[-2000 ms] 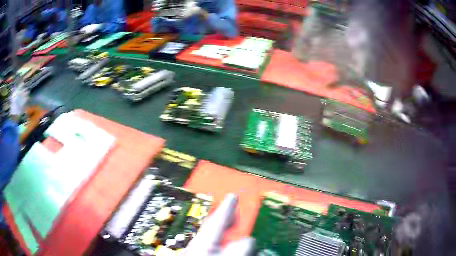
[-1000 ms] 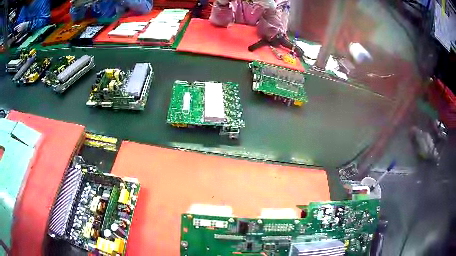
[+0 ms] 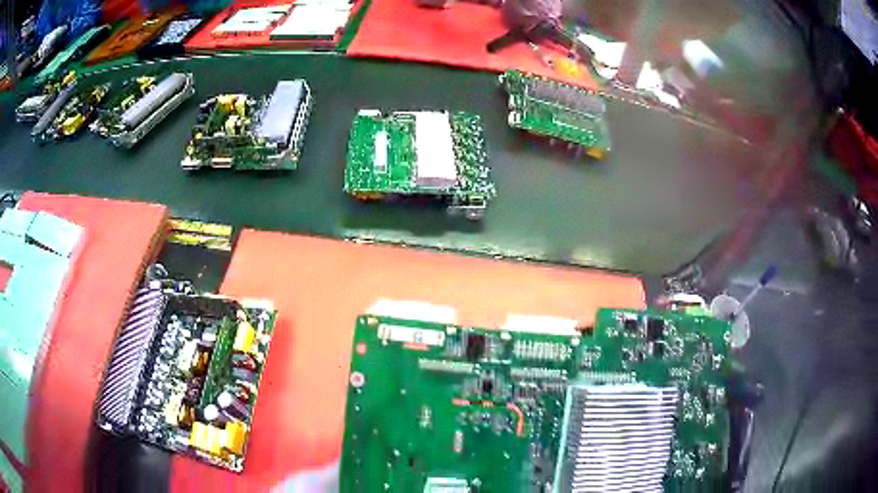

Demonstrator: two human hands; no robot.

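Observation:
A large green circuit board (image 3: 414, 414) lies at the bottom centre and right, over the orange-red mat (image 3: 308, 279), cut off by the lower edge. Its sparse chip side faces up. A ribbed silver heatsink (image 3: 621, 438) sits on its right half, and pale connectors line its far edge. A blurred white patch, seemingly my gloved left hand (image 3: 313, 480), shows at the bottom edge beside the board's left side. Its fingers cannot be made out, nor whether it touches the board. My right hand is out of the picture.
A smaller board unit (image 3: 197, 376) with yellow parts and ribbed heatsink stands left. Pale green sheets (image 3: 34, 318) lie on red at far left. A dark green conveyor (image 3: 260, 207) carries several boards. A white pot (image 3: 732, 323) with a pen is right. A blurred person's hand (image 3: 532, 17) is across the belt.
The view has tilted down, so the large board and its heatsink show more fully and the belt boards sit higher. The white glove patch has come in at the bottom edge.

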